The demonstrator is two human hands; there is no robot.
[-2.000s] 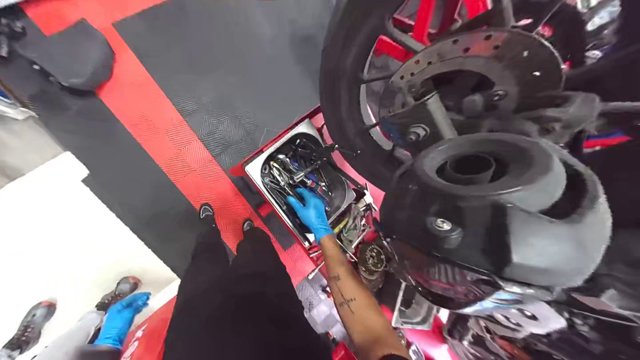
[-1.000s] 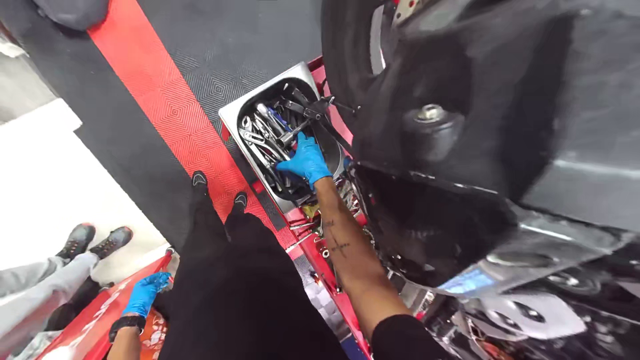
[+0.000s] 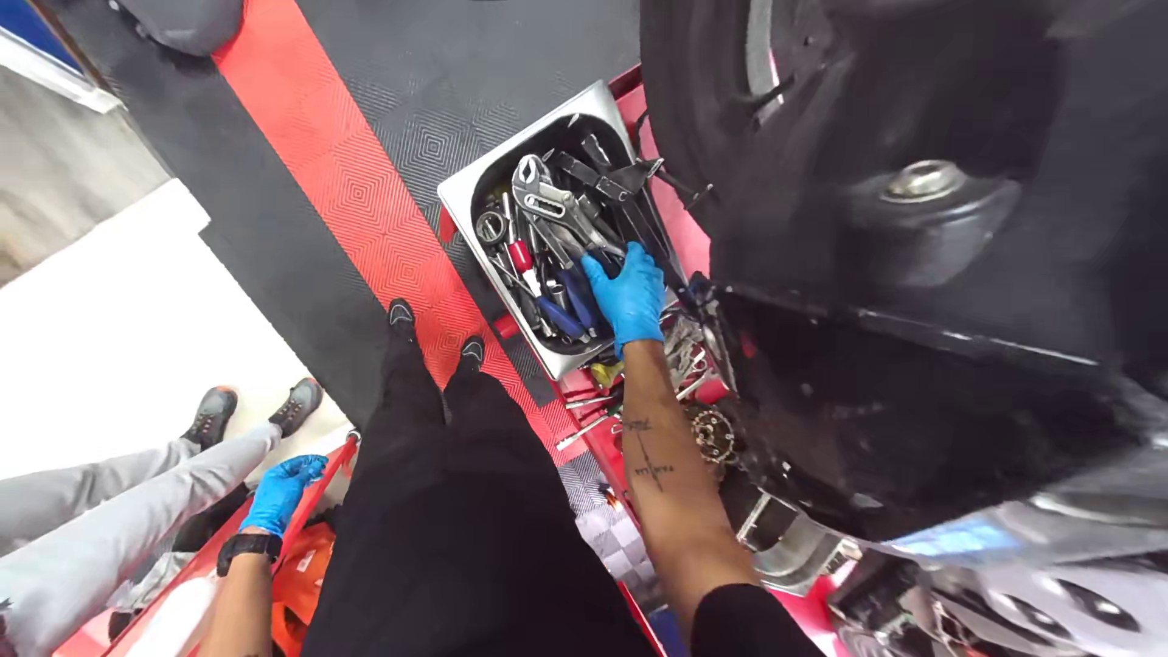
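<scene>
My right hand (image 3: 630, 292), in a blue glove, reaches into a metal tray (image 3: 461, 196) full of hand tools. Its fingers lie among tool handles at the tray's right side; whether they grip one is hidden. Just beyond them, water pump pliers (image 3: 547, 199) lie on top, jaws pointing away from me. Beside the pliers are a red-handled tool (image 3: 520, 256), blue handles (image 3: 561, 318) and a round metal ring (image 3: 490, 227). My left hand (image 3: 287, 484), gloved in blue with a black band at the wrist, is at the lower left by a red surface; its fingers are partly curled.
A motorcycle (image 3: 912, 274) with dark bodywork fills the right side. Loose tools and a round metal part (image 3: 712, 435) lie on the red stand below the tray. Another person's legs (image 3: 137, 493) are at the lower left. A red strip (image 3: 347, 164) crosses the dark floor tiles.
My right hand stays in the tray, while the tools around it have shifted; the water pump pliers now show plainly on top. The view has moved closer to the tray since the oldest frame.
</scene>
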